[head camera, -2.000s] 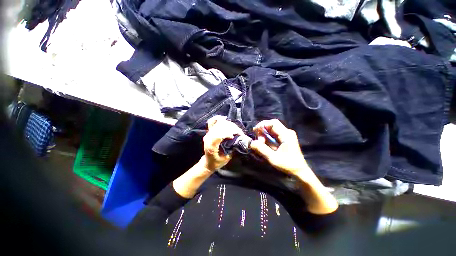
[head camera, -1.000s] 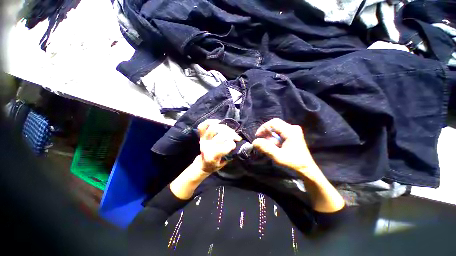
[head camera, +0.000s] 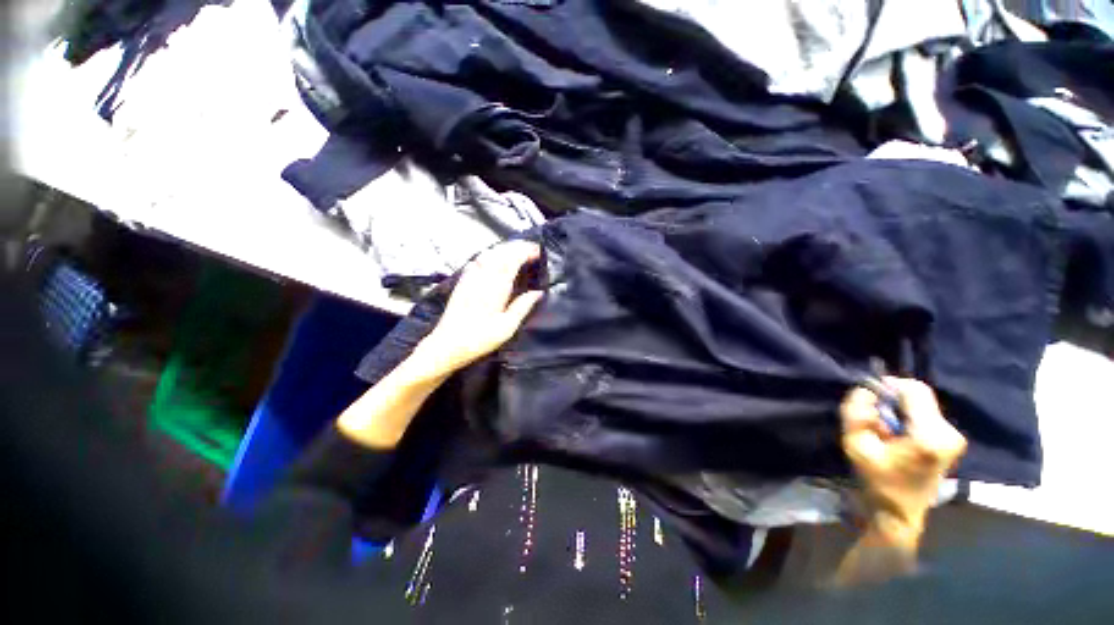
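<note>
A dark navy denim garment (head camera: 684, 354) lies spread over the table edge and my lap, with folds running between my two hands. My left hand (head camera: 495, 299) grips its upper left part, thumb on top and fingers hidden behind the cloth. My right hand (head camera: 902, 433) is closed on the garment's lower right part and is slightly blurred. A small dark blue tool with a thin metal tip, likely thread snips (head camera: 888, 405), shows in the right hand. Pale grey wrong side (head camera: 782, 501) shows along the garment's lower edge.
A heap of navy and grey garments (head camera: 586, 110) lies beyond my hands. White tabletop (head camera: 183, 183) with dark strips (head camera: 110, 37) is at the far left. A green crate (head camera: 202, 379) and a blue crate (head camera: 287, 391) stand below left, near a blue checked cloth (head camera: 76, 305).
My hands have moved apart from the gathered section at the centre. The left went up and left, the right far to the right and down. The garment is now stretched out between them.
</note>
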